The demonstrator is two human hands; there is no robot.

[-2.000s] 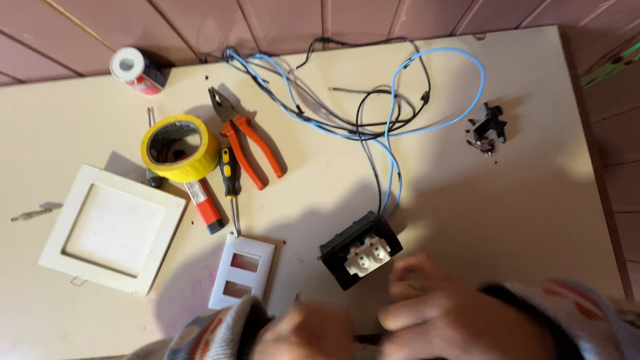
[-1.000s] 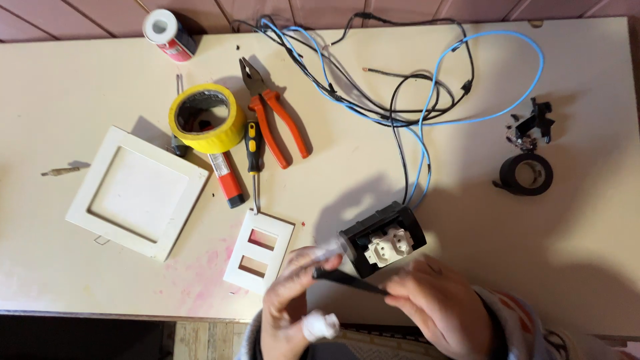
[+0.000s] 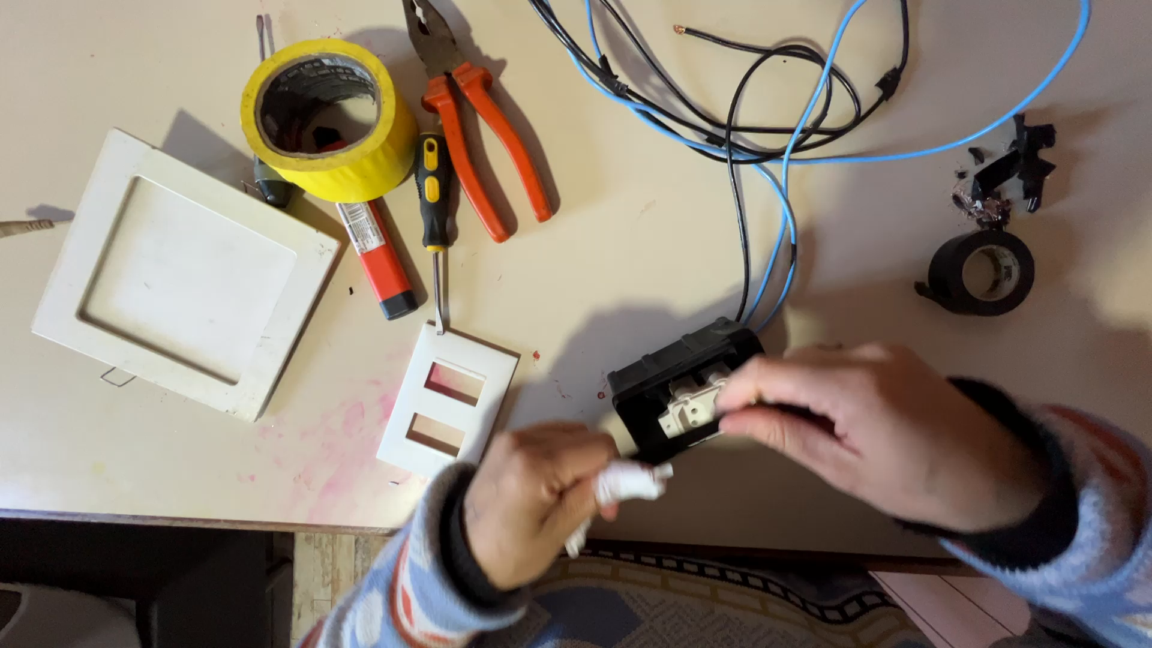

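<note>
My left hand (image 3: 549, 504) is closed, with white crumpled material (image 3: 630, 482) at its fingers; whether it is held or wrapped round a finger is unclear. My right hand (image 3: 846, 427) pinches what looks like a black strip (image 3: 796, 411), largely hidden, in front of the black plastic electrical box (image 3: 688, 351). Inside that box sits a white socket module (image 3: 691, 412), partly covered by my right fingers. Black and blue wires (image 3: 783, 225) enter the box from behind. The white two-opening faceplate (image 3: 447, 399) lies left of it. A roll of black electrical tape (image 3: 981, 273) lies at the right.
Orange-handled combination pliers (image 3: 486, 148), a screwdriver (image 3: 434, 193), a yellow tape roll (image 3: 328, 117), a red-and-black tool (image 3: 378, 261) and a white square frame (image 3: 189, 270) occupy the left. Black scraps (image 3: 1017, 166) lie right. The table's front edge (image 3: 225, 520) runs below.
The view has shifted closer to the table. One second ago a black strip stretched between both hands; now my right fingers are at the socket module. The black tape roll is absent from the oldest frame.
</note>
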